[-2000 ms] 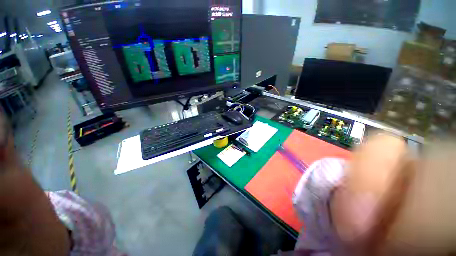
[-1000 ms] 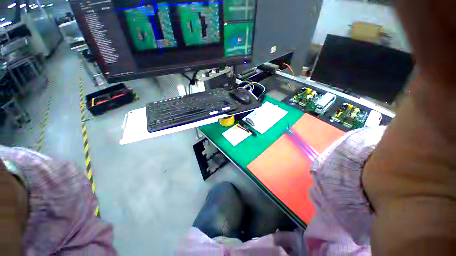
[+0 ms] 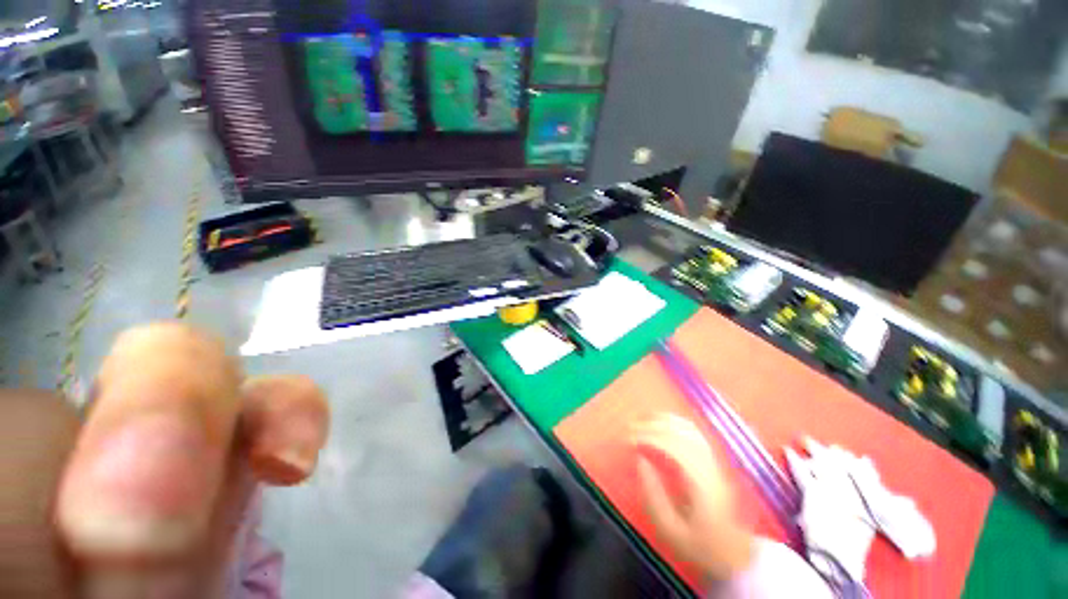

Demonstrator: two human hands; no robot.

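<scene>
My left hand [image 3: 193, 451] is bare, large and blurred at the lower left, close to the camera, with curled fingers. Whether it holds anything is hidden. My right hand [image 3: 691, 491] is bare and blurred over the red mat [image 3: 609, 427], with fingers and thumb apart and nothing visible in it. White gloves [image 3: 837, 503] lie bunched on the mat to the right of my right hand. Long shiny purple strips [image 3: 732, 427] lie across the mat between that hand and the gloves.
Green matting [image 3: 550, 392] borders the red mat. Power boards [image 3: 814, 328] stand in a row behind it. White paper [image 3: 615, 310], a small white sheet [image 3: 536, 349] and yellow tape [image 3: 518, 314] lie left. A keyboard [image 3: 422, 279] sits below the left monitor [image 3: 410, 88].
My right hand has come down from near the camera to over the red mat. My left hand has come into view at the lower left. The gloves are now visible on the mat.
</scene>
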